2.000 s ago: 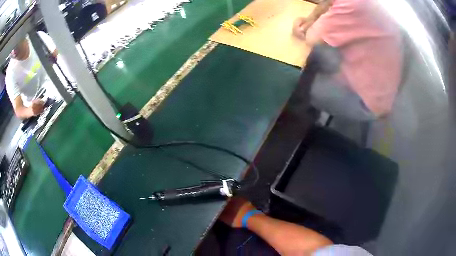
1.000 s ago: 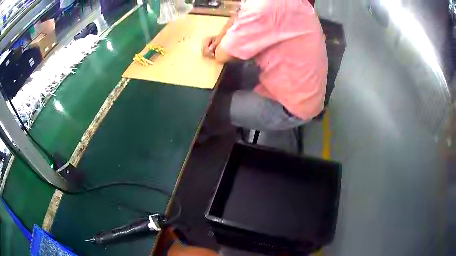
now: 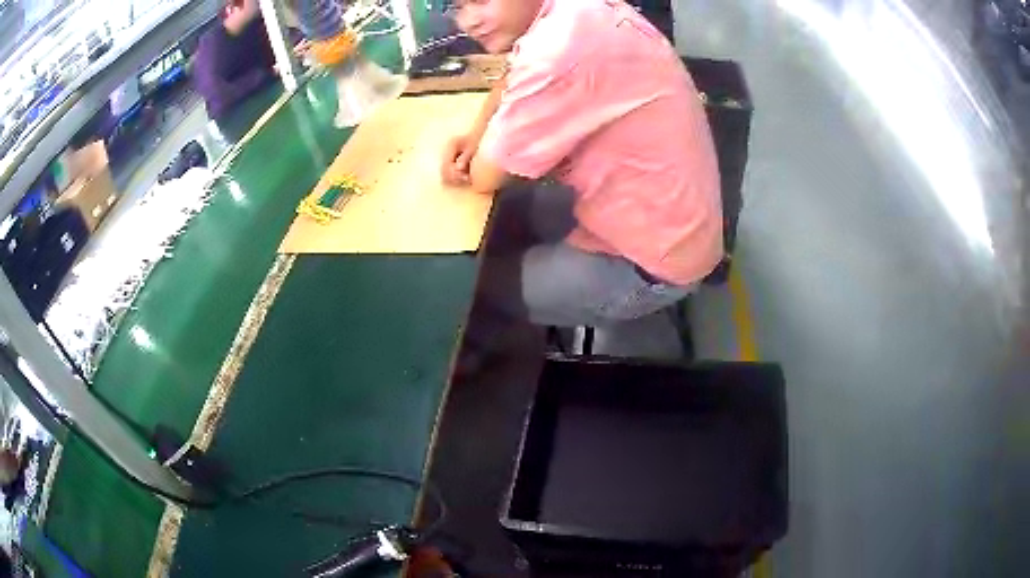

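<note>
An electric screwdriver (image 3: 359, 555) with a black body and a pale tie lies on the dark green bench at the bottom edge, its lower part cut off. Its black cable curves over the bench. A small piece of my right hand (image 3: 431, 563) shows at the bottom edge, beside the screwdriver's cable end; its fingers and any hold are hidden. My left hand is out of the picture. An empty black crate (image 3: 655, 469) stands low, to the right of the bench.
A person in a pink shirt (image 3: 621, 147) sits beyond the crate, arms on a tan sheet (image 3: 418, 209). Yellow-wired green parts (image 3: 332, 199) lie on it. A metal post (image 3: 85, 412) stands left. Another person (image 3: 232, 62) is across the belt. White items line the far left.
The view has swung right and upward. The blue bin has left the picture, the screwdriver sits lower, and my right forearm is no longer seen. The seated person's face now shows.
</note>
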